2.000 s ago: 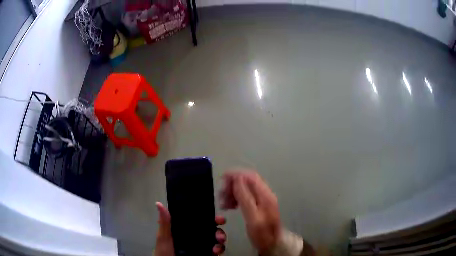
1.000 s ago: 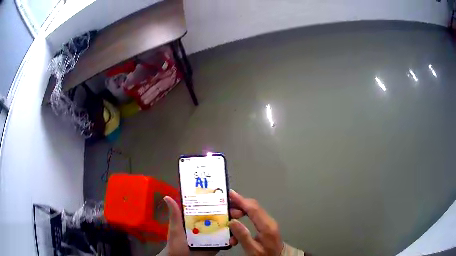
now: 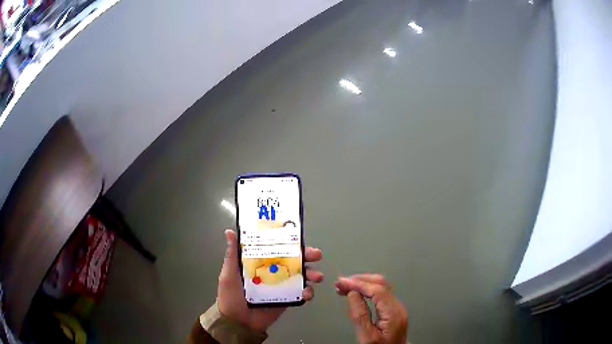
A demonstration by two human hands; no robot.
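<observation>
A smartphone with a dark bluish edge is upright in the lower middle of the head view, its screen lit in white and yellow with a blue "AI" on it. My left hand holds it from behind, thumb on the left edge and fingertips around the right edge. My right hand is to the right of the phone and apart from it. Its fingers are curled, with thumb and fingertips near each other, and no object shows in it.
A brown table stands at the left, with a red printed bag under it. A low white wall curves across the upper left, with a bright cluttered area beyond. A white wall is at the right. The grey floor reflects lights.
The view has turned right, so the table sits lower left and the orange stool has left the picture. The screen went from dark to lit. My right hand has come away from the phone's edge.
</observation>
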